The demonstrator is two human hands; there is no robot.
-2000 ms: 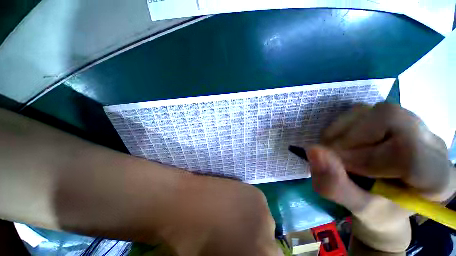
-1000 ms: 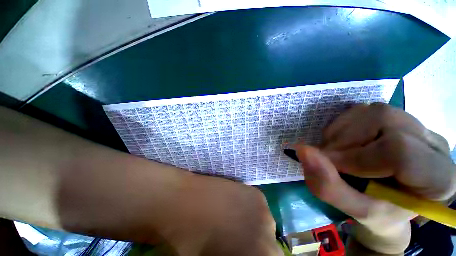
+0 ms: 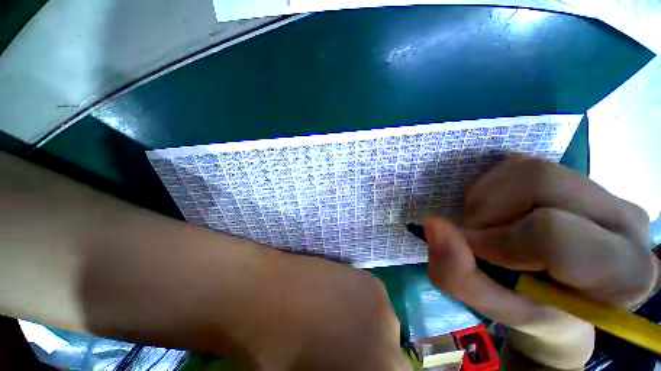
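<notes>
A white printed grid sheet (image 3: pixel 290 192) lies at a slight slant on the green bench surface (image 3: pixel 326 87). My right hand (image 3: pixel 547 232) is over the sheet's right part, shut around a marker pen (image 3: pixel 580 308) with a yellow barrel and black grip. The black tip points left and is at or just above the lower right cells; contact cannot be told. My left forearm crosses from the left edge and covers the sheet's lower left edge. My left hand (image 3: pixel 341 311) is bent down at the bottom; its fingers are hidden.
A pale grey band (image 3: pixel 94 65) curves across the upper left. White paper (image 3: pixel 319 6) lies along the top edge. A bright white sheet (image 3: pixel 627 130) lies at the right. A red object (image 3: pixel 478 348) and a pale box-like object (image 3: pixel 441 351) show at the bottom.
My right hand and the pen tip have shifted slightly left and down over the sheet. My left arm and the sheet look almost unmoved.
</notes>
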